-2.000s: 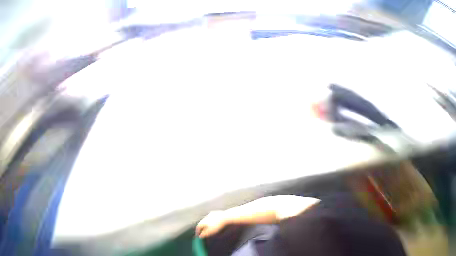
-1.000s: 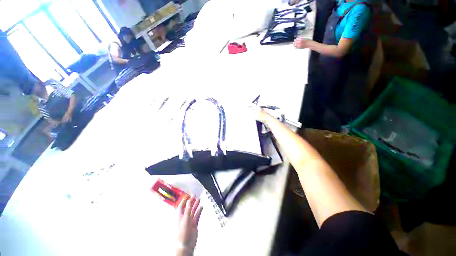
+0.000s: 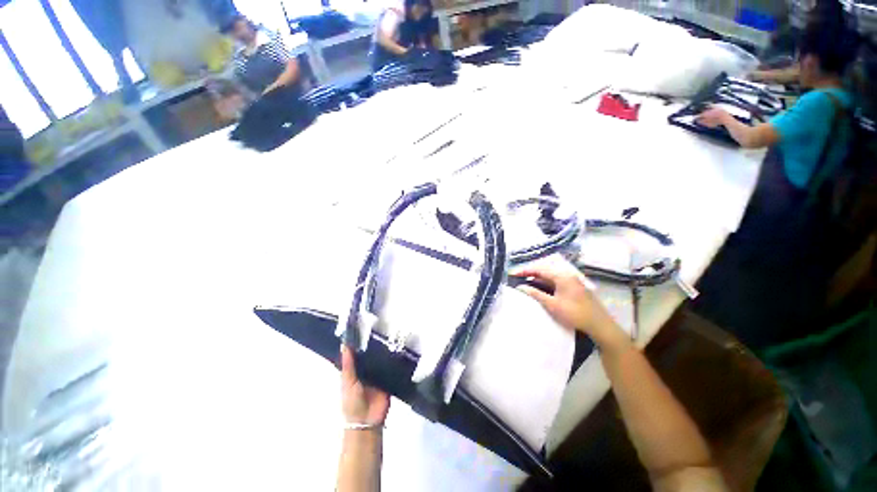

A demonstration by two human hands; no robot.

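Observation:
A tote handbag (image 3: 433, 293) lies in front of me, its white body away from me and its wide black top edge towards me. Its two looped handles, wrapped in shiny film, stand up over the body. My left hand (image 3: 363, 396) grips the black top edge near the left handle base, fingers partly hidden under it. My right hand (image 3: 567, 300) holds the bag's far right side, thumb and fingers closed on a dark edge. More wrapped handles (image 3: 625, 274) lie just beyond my right hand.
A red tape dispenser (image 3: 617, 107) stands farther up the white table (image 3: 173, 250). A person in a turquoise shirt (image 3: 813, 130) handles another bag at right. Two people work by dark piles at the far left. A brown carton (image 3: 673, 384) is beside the table edge at lower right; green crate (image 3: 837, 375) beyond.
The view has swung, shifting the scene. My left hand has moved from beside a near red tape dispenser onto the bag's black edge. The bag is now tilted, and that dispenser is no longer visible.

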